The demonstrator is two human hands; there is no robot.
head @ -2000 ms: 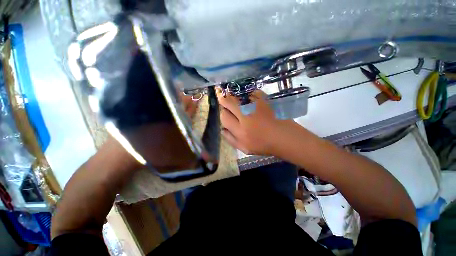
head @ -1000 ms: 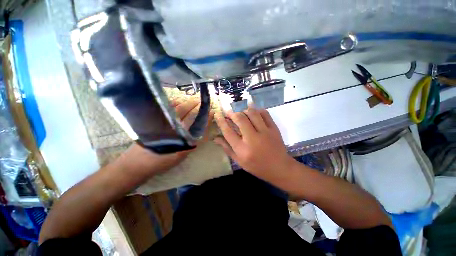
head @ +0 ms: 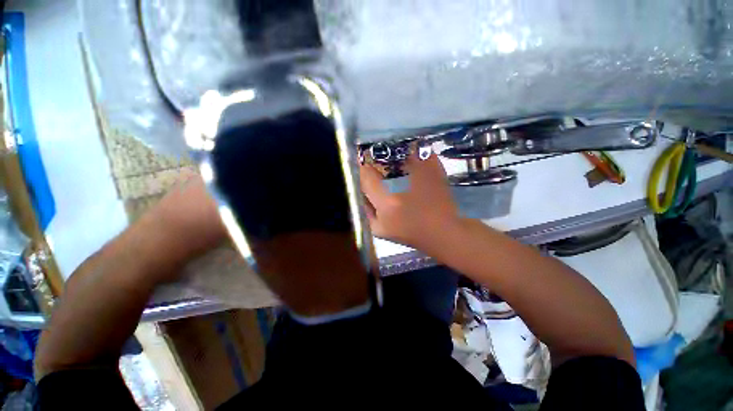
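The beige fleece panel [head: 149, 164] lies on the white machine table, left of and below the sewing machine head [head: 482, 60]. The shiny metal end cover of the machine blocks much of the middle. My left forearm reaches over the panel and my left hand is hidden behind that cover. My right hand [head: 414, 197] is close by the needle area, its fingertips partly hidden under the machine head. Whether it grips the fabric cannot be seen.
Orange-handled snips [head: 607, 164] lie on the table at right, partly behind the machine. Yellow and green scissor handles [head: 669, 181] are at the table's right edge. A white and beige pile [head: 623, 273] sits below right. Blue tape [head: 28, 144] runs along the left. A cardboard box [head: 205, 353] is below.
The view has shifted, so the machine's end cover now hides my left hand, which showed on the panel one second ago. My right hand is nearer the needle area, its fingertips less visible.
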